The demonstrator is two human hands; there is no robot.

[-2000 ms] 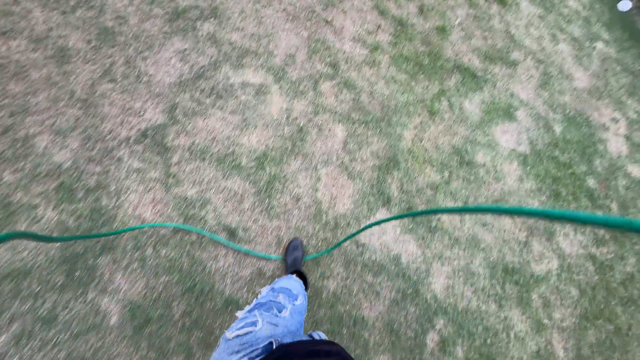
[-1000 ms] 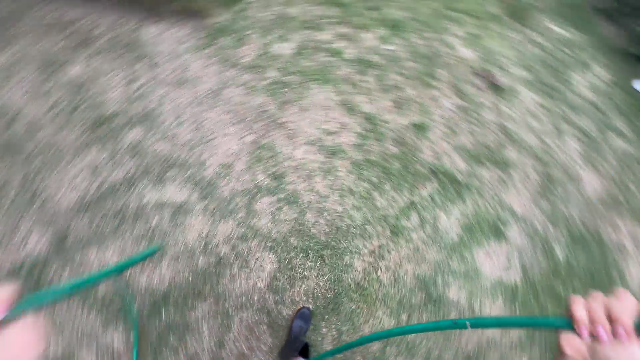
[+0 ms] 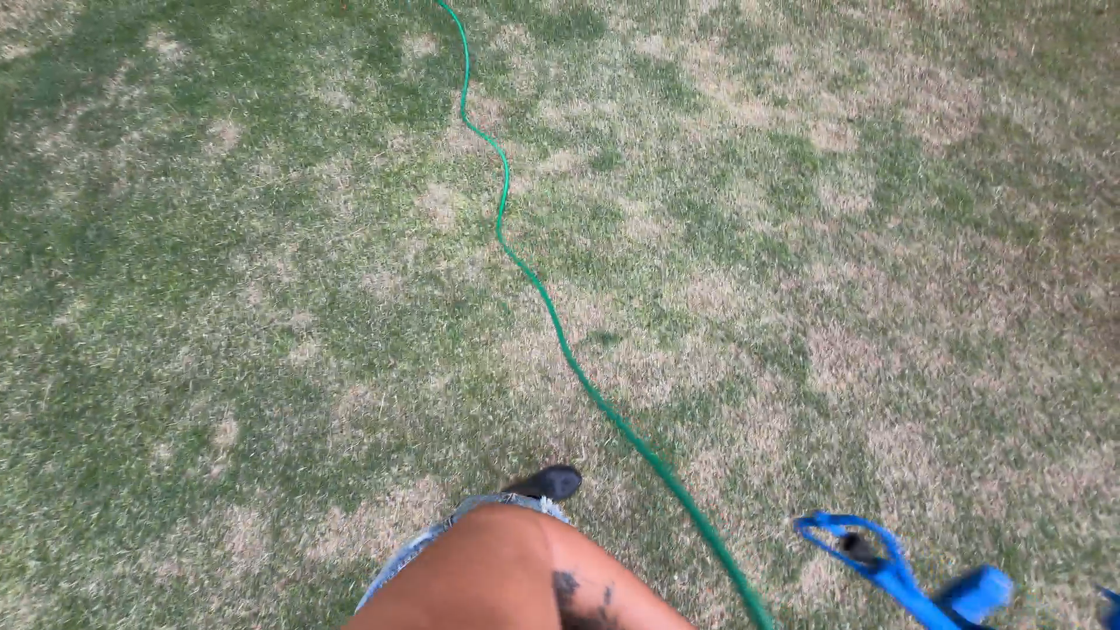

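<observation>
Neither my left hand nor my right hand is in view. A green garden hose (image 3: pixel 564 346) winds from the top edge down to the bottom edge, right of centre, over the grass. A bare, bent arm (image 3: pixel 503 569) of mine, with dark tattoo marks, comes in at the bottom; its hand is hidden below the frame. At the lower right is a blue object (image 3: pixel 901 577), probably plastic, with a looped end and a blocky part; it is blurred, so I cannot tell what it is or whether a hand holds it.
Patchy green and dry tan grass (image 3: pixel 262 306) spreads all around. My dark shoe (image 3: pixel 553 481) and the frayed, light-blue denim (image 3: pixel 411 551) of my clothing show below centre. Another bit of blue (image 3: pixel 1109 599) is cut off at the right edge.
The view has swung. Both hands, seen at the left and right edges a second ago with green hose at them, are out of frame. The blue object and the bare arm have come into view.
</observation>
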